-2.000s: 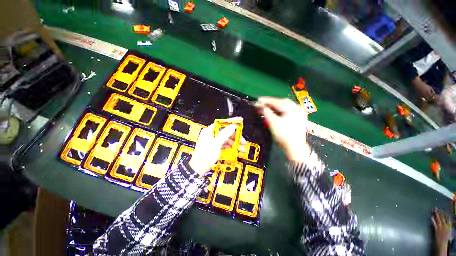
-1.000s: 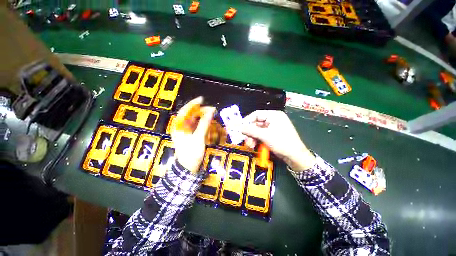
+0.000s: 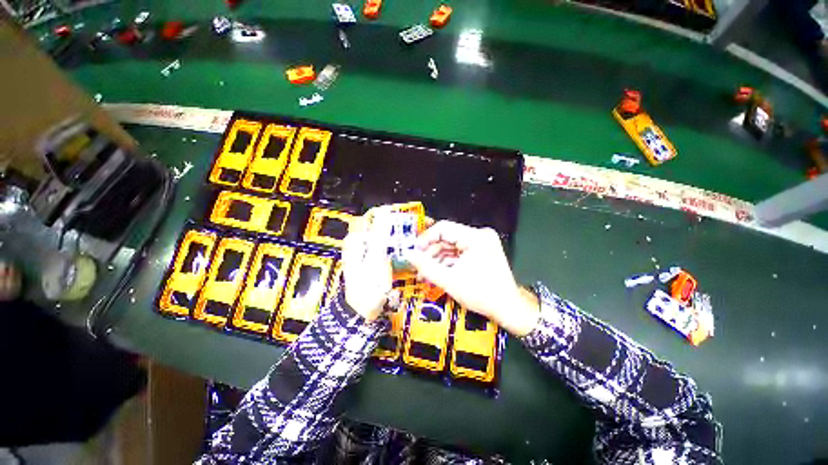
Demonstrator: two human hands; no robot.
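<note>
My left hand point(image 3: 365, 263) holds a yellow-orange housing point(image 3: 410, 216) upright above the black blister tray point(image 3: 427, 173). A white button piece with dark spots point(image 3: 399, 238) lies against the housing's face. My right hand point(image 3: 468, 272) has its fingertips on the button piece's right edge; an orange-red part point(image 3: 430, 291) shows under this hand. Other yellow-orange housings point(image 3: 263, 286) lie in the tray in a front row, a middle row and a group at the back left. My hands hide part of the front and middle rows.
A loose pile of white and orange-red parts point(image 3: 679, 309) lies on the bench at right. The green belt point(image 3: 527, 109) behind carries scattered parts and a part-filled housing point(image 3: 646, 134). A black device with a cable point(image 3: 91, 173) and a pale ring point(image 3: 74, 277) are at left.
The white button piece has moved left from mid-air onto the housing, and my hands have come together. The housing has turned to show its face. The black tray on the belt has moved up, mostly out of view.
</note>
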